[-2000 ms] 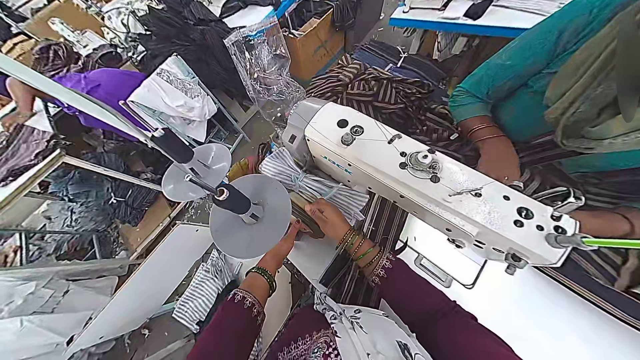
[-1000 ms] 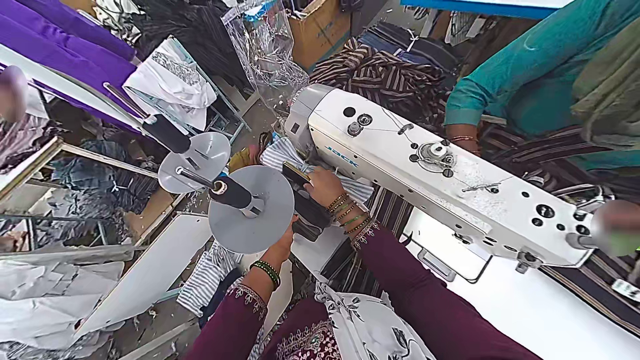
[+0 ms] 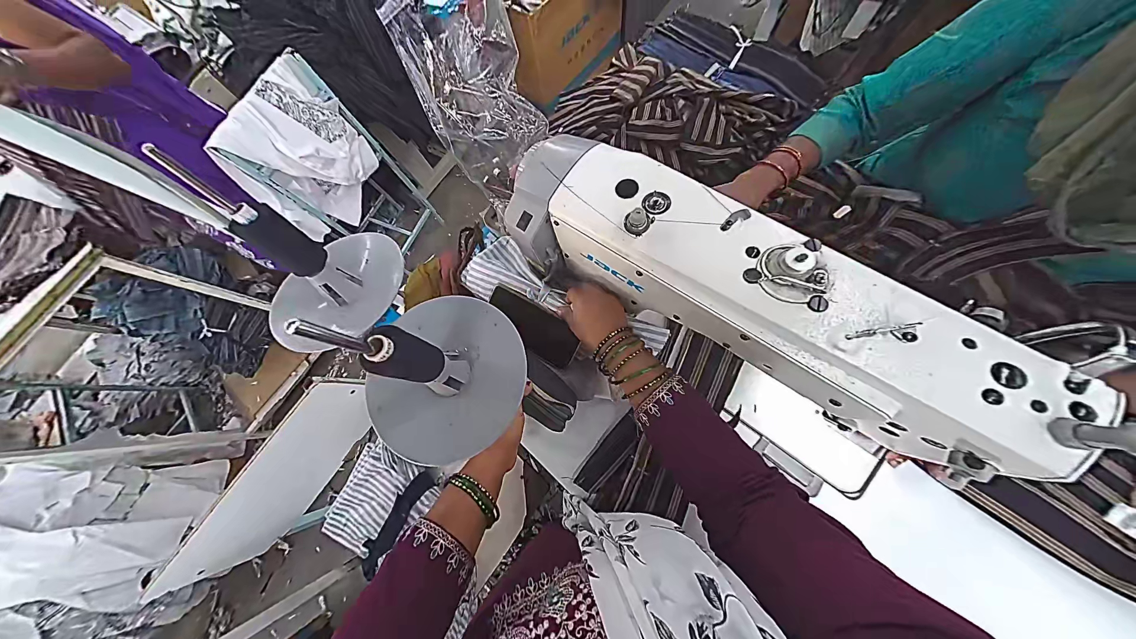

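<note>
My right hand (image 3: 593, 315), with several bangles at the wrist, has curled fingers on the right edge of a dark flat rectangular case (image 3: 534, 327). Just below the case lies a dark rounded pouch (image 3: 548, 395); whether the two are joined I cannot tell. Beside the pouch is my left hand (image 3: 501, 444), its fingers mostly hidden behind a grey thread-stand disc (image 3: 448, 413). Grey-and-white striped cloth (image 3: 501, 271) lies beyond the case, near the end of a white Jack sewing machine (image 3: 799, 302).
A second disc (image 3: 337, 293) stands at the left. Across the machine, a co-worker's hand (image 3: 754, 185) rests at dark striped fabric (image 3: 674, 106). A cardboard box (image 3: 568, 49) and clear plastic wrap (image 3: 470, 98) are at the back. A white panel (image 3: 266, 488) stands lower left.
My right hand has moved up and away from my left hand, which has drawn back behind the disc. The dark case shows more of its flat face. The co-worker's hand has shifted along the striped fabric.
</note>
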